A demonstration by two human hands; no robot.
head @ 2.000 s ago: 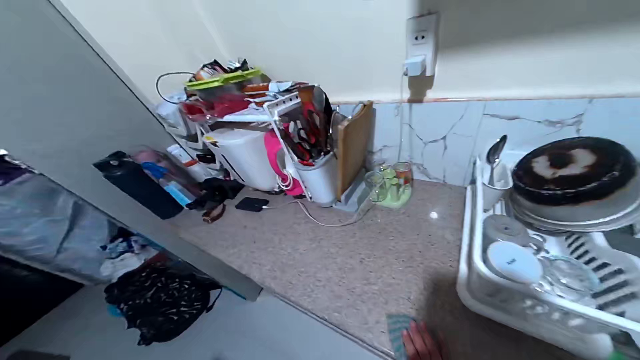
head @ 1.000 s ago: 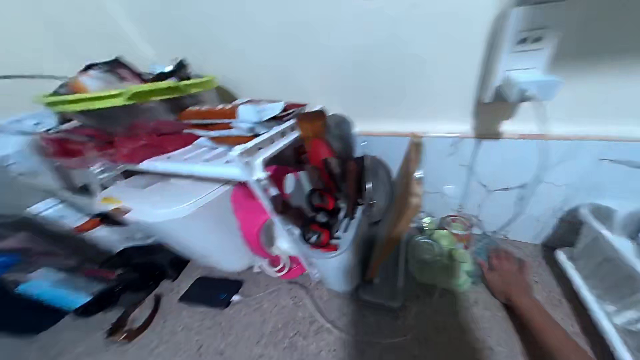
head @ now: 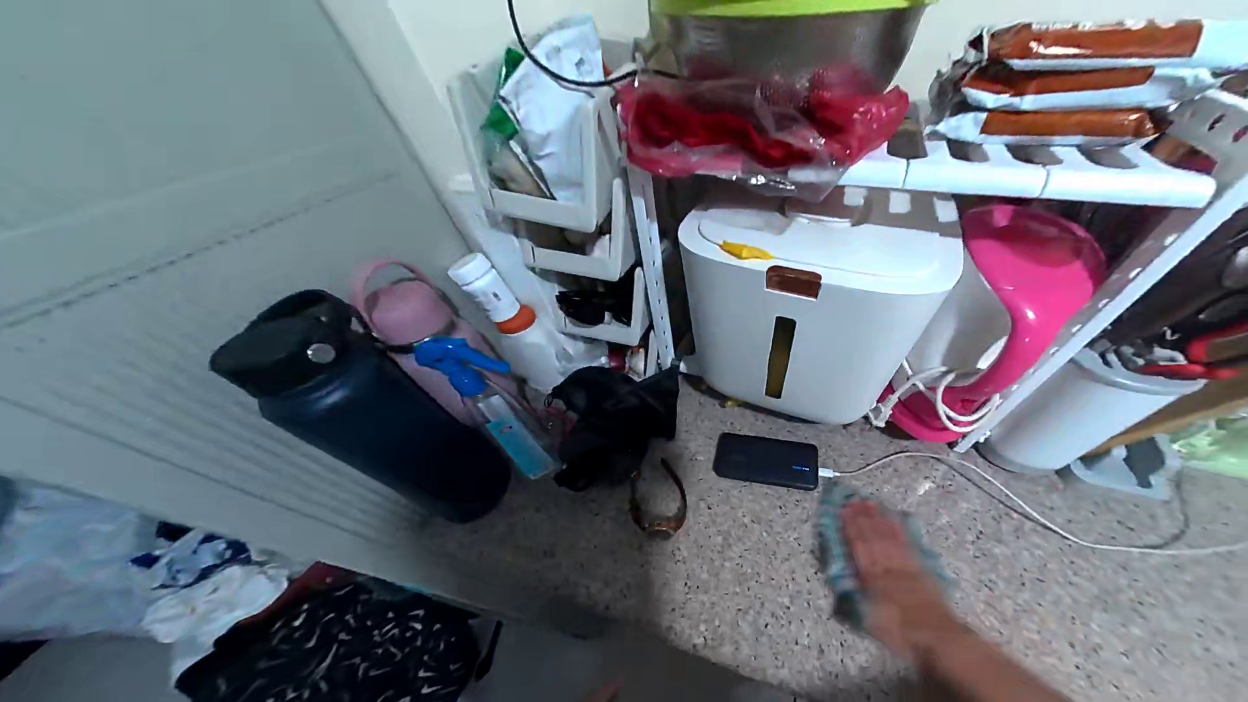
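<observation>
My right hand (head: 882, 556), blurred, presses a grey-blue cloth (head: 838, 556) on the speckled countertop (head: 741, 595). Just beyond the cloth lies a black power bank (head: 766, 461) with a white cable (head: 1014, 507) plugged into its right end. A wristwatch (head: 659, 517) rests left of the power bank, beside a black fabric bundle (head: 614, 419). At the bottom edge a small blurred bit of skin shows, too little to tell whether it is my left hand.
A dark insulated bottle (head: 380, 419), a blue-topped spray bottle (head: 497, 419) and a white-capped bottle (head: 497, 302) stand at left. Behind are a white lidded container (head: 819, 302), a pink kettle (head: 1033, 292) and a white rack (head: 1033, 171). Clothes (head: 331, 634) lie below the counter's edge.
My right hand has moved left along the counter with the cloth, from beside the green items near the wall to in front of the power bank. The view has swung left and closer.
</observation>
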